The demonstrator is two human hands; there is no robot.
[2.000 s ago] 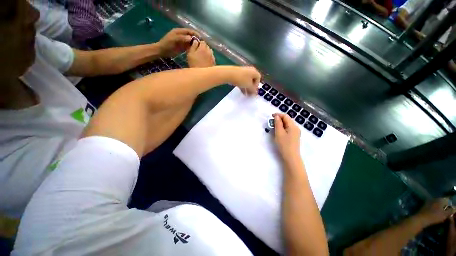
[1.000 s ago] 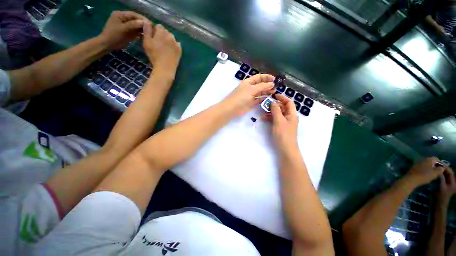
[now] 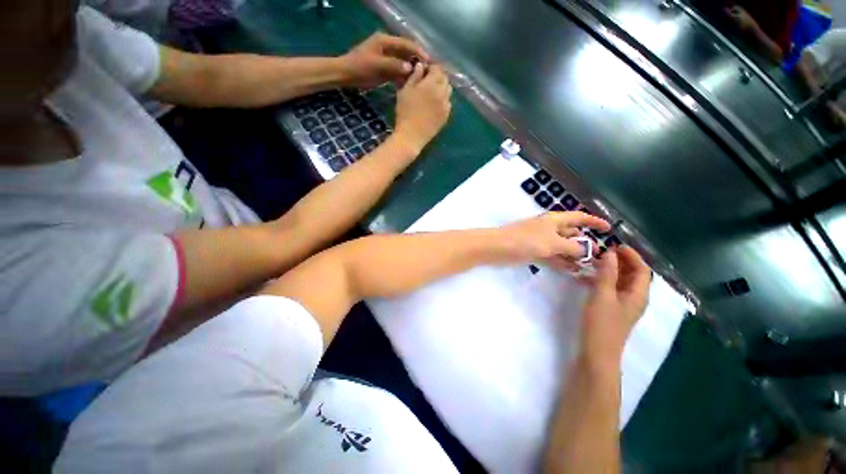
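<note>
A pale-rimmed square watch case is held upright at the fingertips of my left hand, above the far part of the white sheet. My right hand is close beside the case with its thumb and fingers bent; whether it touches the case or holds a small part is not clear. Small black square covers lie in close rows at the sheet's far edge, partly hidden by my hands. A single dark speck lies on the sheet below my left hand.
A small white piece is at the sheet's far left corner. A neighbour's hands work at the left, by a clear tray of dark squares. Beyond the bench edge, a dark unit lies on the green conveyor.
My left hand has come from the far left corner to my right hand. The case, earlier in my right fingers, now shows at my left fingertips. The view has also shifted.
</note>
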